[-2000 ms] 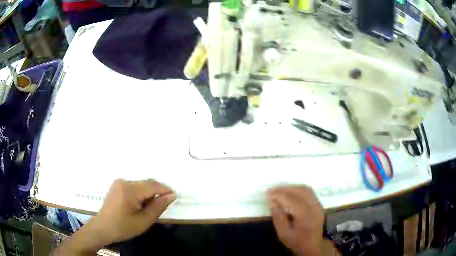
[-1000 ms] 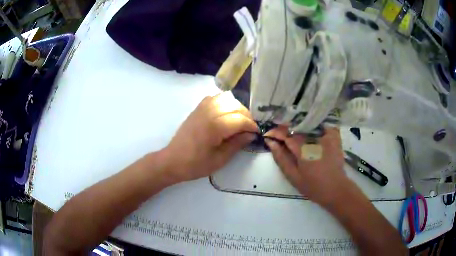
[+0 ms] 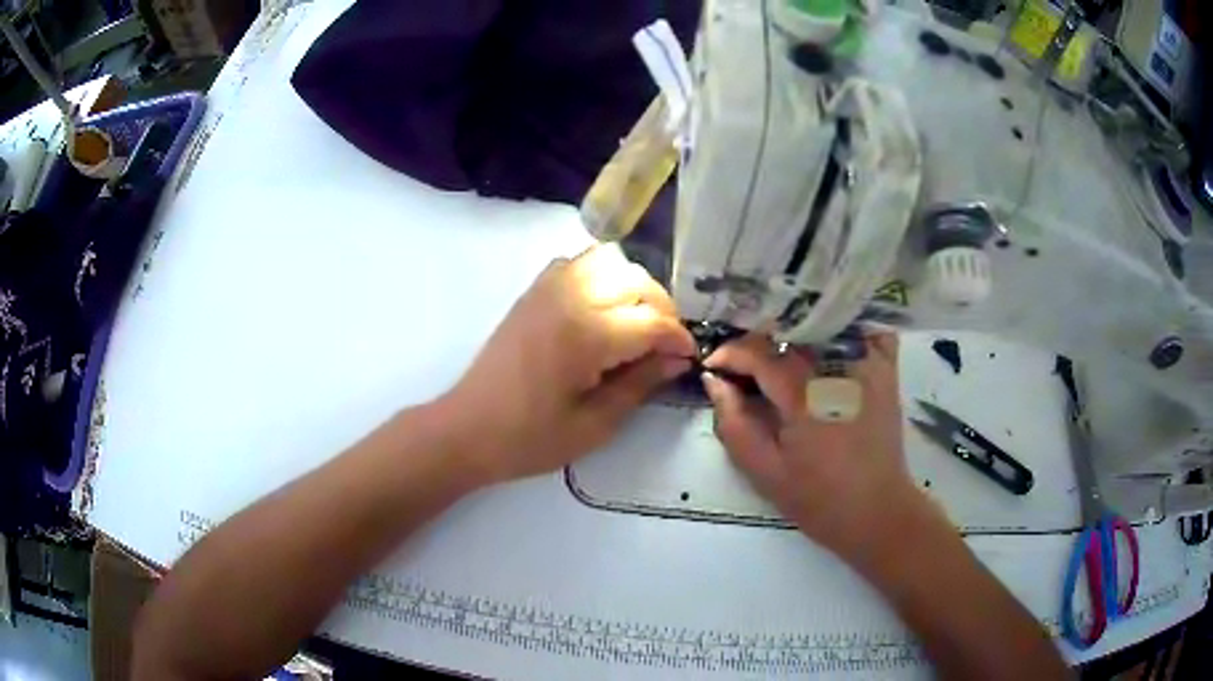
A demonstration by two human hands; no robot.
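Observation:
My left hand (image 3: 579, 366) and my right hand (image 3: 818, 426) meet fingertip to fingertip at the needle area of the off-white sewing machine (image 3: 772, 173). Between them they pinch a small dark piece of cloth, mostly hidden by the fingers and the machine head. A dark purple garment panel (image 3: 466, 93) lies on the table behind and left of the machine head. The needle and presser foot are hard to make out. Lamp light falls on the back of my left hand.
Black thread snips (image 3: 978, 450) and pink-and-blue scissors (image 3: 1100, 565) lie to the right. A purple basket (image 3: 83, 412) with dark embroidered pieces stands left of the white table (image 3: 306, 306). A printed ruler (image 3: 532, 619) runs along the front edge. A pale lamp tube (image 3: 628, 180) hangs beside the machine head.
Both hands have moved from the table's front edge up to the needle area, and the view has come closer to the machine. Over the last second the hands have barely moved.

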